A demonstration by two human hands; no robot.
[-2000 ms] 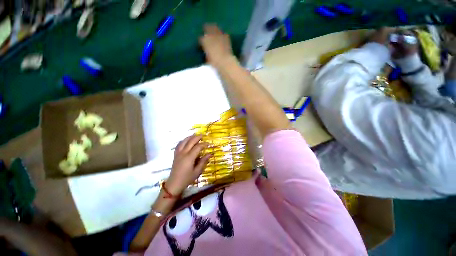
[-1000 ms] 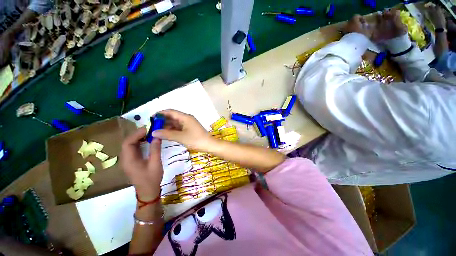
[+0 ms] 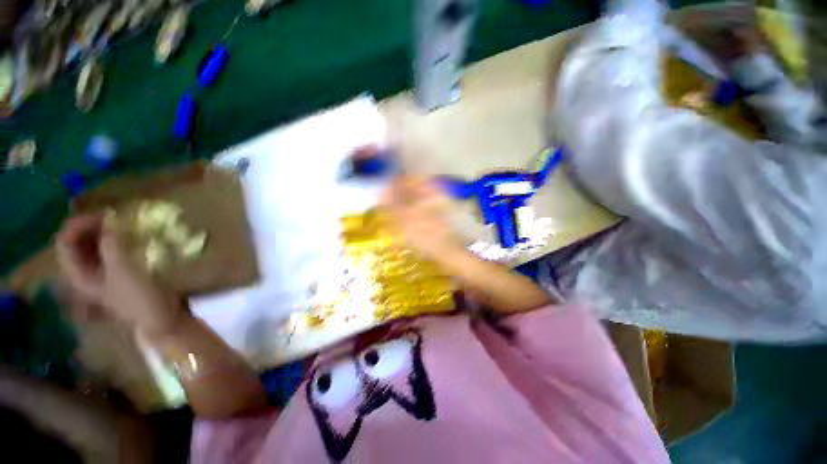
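Observation:
The picture is blurred. My right hand [image 3: 419, 213] is over the top of the yellow-wrapped parts [image 3: 413, 276], with a blue battery cell [image 3: 370, 163] at its fingertips, above the white work sheet [image 3: 299, 172]. My left hand [image 3: 113, 272] is at the left side of the scrap box [image 3: 240, 227], beside the pale release liner slips [image 3: 168, 231]. Its fingers are too blurred to tell whether it holds anything.
A pile of blue cells [image 3: 508, 204] lies on the bench [image 3: 508, 100] at right, near a person's grey sleeve [image 3: 653, 181]. A metal post [image 3: 440, 59] stands at the back. The green conveyor [image 3: 299, 63] carries blue cells and tan assemblies.
My hands, together on a blue cell one second ago, are apart. The left has moved left to the scrap box; the right has moved right with the cell.

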